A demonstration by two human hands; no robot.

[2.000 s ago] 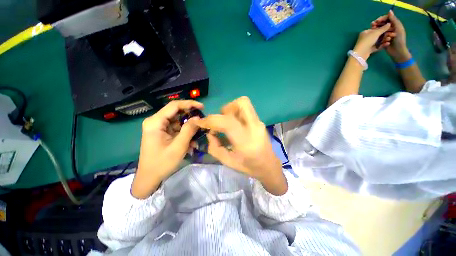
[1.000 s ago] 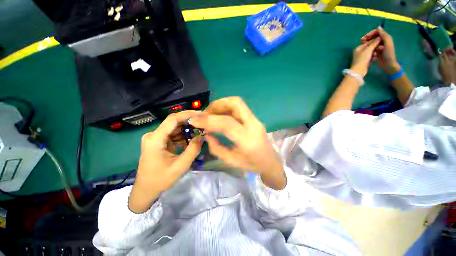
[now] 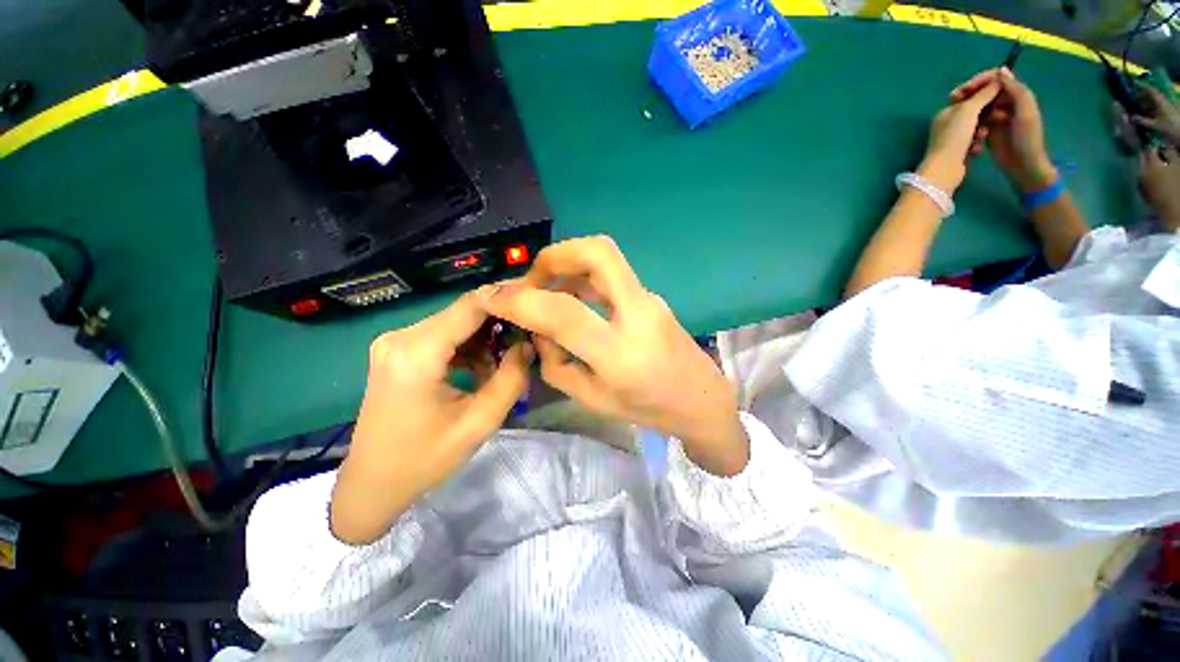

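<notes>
A small black unit [image 3: 502, 339] is held above my lap, mostly hidden by my fingertips. My left hand [image 3: 427, 395] grips it from the left with thumb and fingers. My right hand [image 3: 621, 347] is at its right side, with its thumb and fingertips closed against the top of the unit and touching the left fingertips. Whether the right fingers hold a separate tiny part cannot be seen.
The black press base [image 3: 388, 233] with lit red switch stands ahead left, a white scrap [image 3: 371, 146] on its plate. A blue bin [image 3: 725, 58] of tiny pale parts is ahead. A white box [image 3: 52, 369] is left. A neighbour's hands [image 3: 990, 117] are right.
The view has shifted slightly. My right fingers have closed over the top of the unit, which now shows less than before. Both hands stay at the unit.
</notes>
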